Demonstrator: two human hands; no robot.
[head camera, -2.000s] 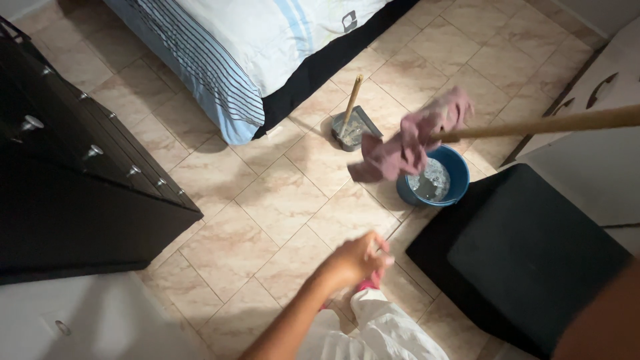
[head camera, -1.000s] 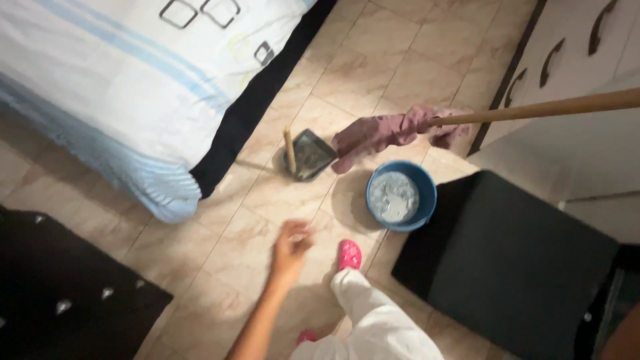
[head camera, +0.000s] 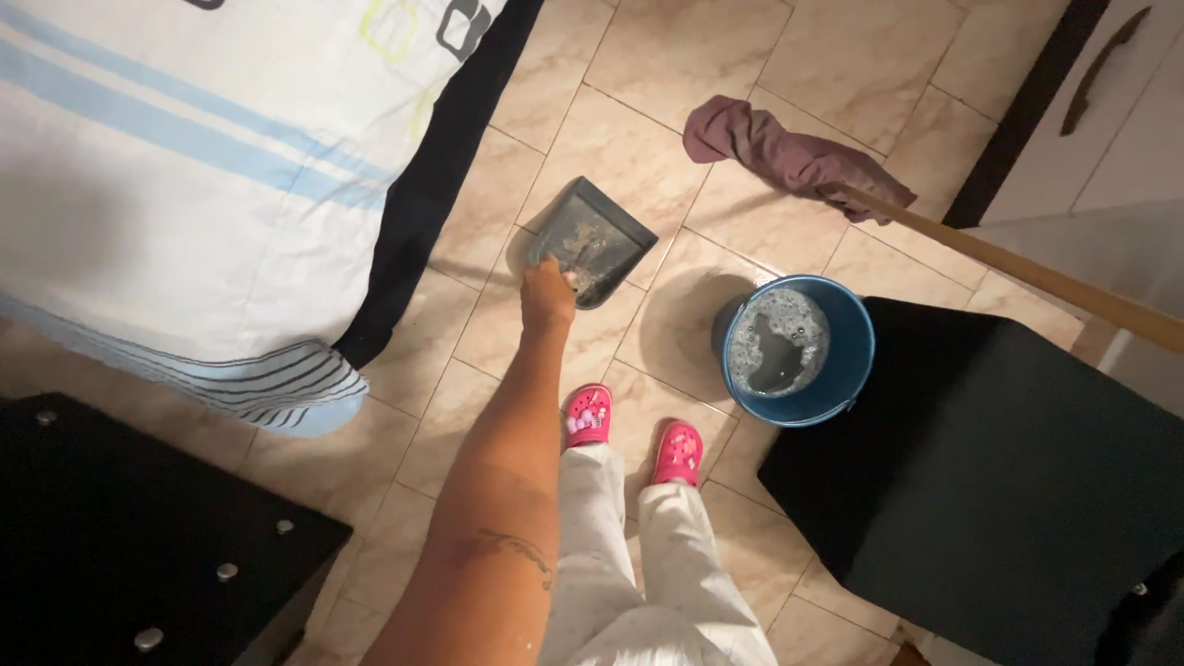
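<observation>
My left hand (head camera: 548, 294) is closed around the short handle of a grey plastic dustpan (head camera: 606, 231), which holds some dirt and debris. To the right of the dustpan, a mauve cloth (head camera: 795, 162) is draped over the head of a mop or floor squeegee with a long wooden handle (head camera: 1017, 264). That handle runs off the right edge. My right hand is out of view. Below the cloth is a blue bucket (head camera: 851, 342) with foamy, greyish water in it.
A bed with a white and blue cover (head camera: 231, 231) fills the upper left. Black drawers with round knobs (head camera: 139, 527) are at the lower left. A black box-like piece (head camera: 980, 472) stands beside the bucket, below a white cabinet (head camera: 1110, 120). Pink clogs (head camera: 588, 416) are on the tiled floor.
My left hand has reached forward and taken hold of the dustpan's handle; a second ago it was apart from it. The draped cloth has moved away from beside the dustpan.
</observation>
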